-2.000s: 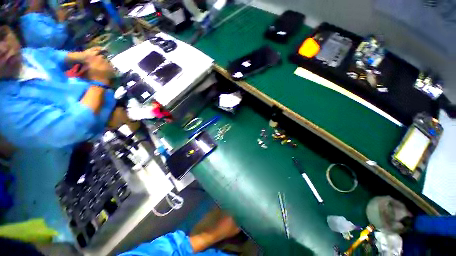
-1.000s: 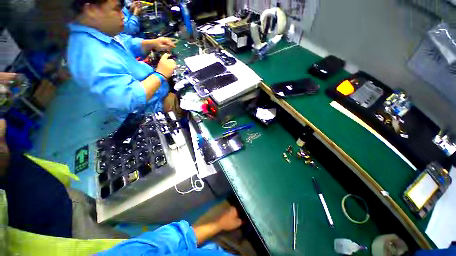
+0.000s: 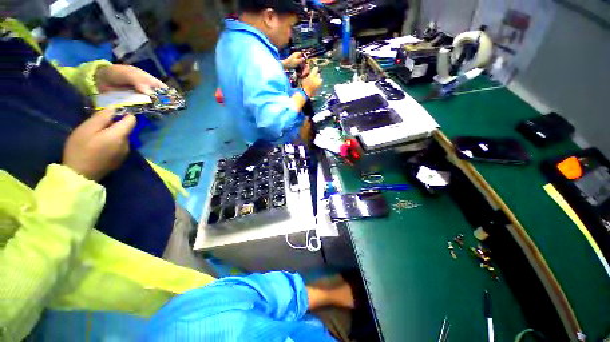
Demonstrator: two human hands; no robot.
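Note:
My left hand [image 3: 340, 295] is low at the bench's near edge, below a blue sleeve. It is small and dark and its fingers are hidden, so any hold cannot be told. My right hand is out of the picture. A glossy black phone [image 3: 358, 206] lies flat at the green bench's left end, beside a blue pen [image 3: 384, 188]. Tweezers [image 3: 444, 330] and a white-and-black marker pen [image 3: 489, 322] are cut off by the bottom edge. Gold-brown small parts [image 3: 483, 256] lie at the back of the mat.
A black gridded tray [image 3: 249, 182] stands left of the bench, with a white cable [image 3: 306, 240] beside it. A person in a yellow-green jacket at left holds an opened phone [image 3: 160, 100]. A blue-coated person sits beyond. The raised shelf edge [image 3: 515, 227] runs along the back right.
The view has swung left. The yellow-green-jacketed person and the opened phone have come into view; the pale ring and dropper bottle have mostly or wholly left it. My left hand stays low by the bench.

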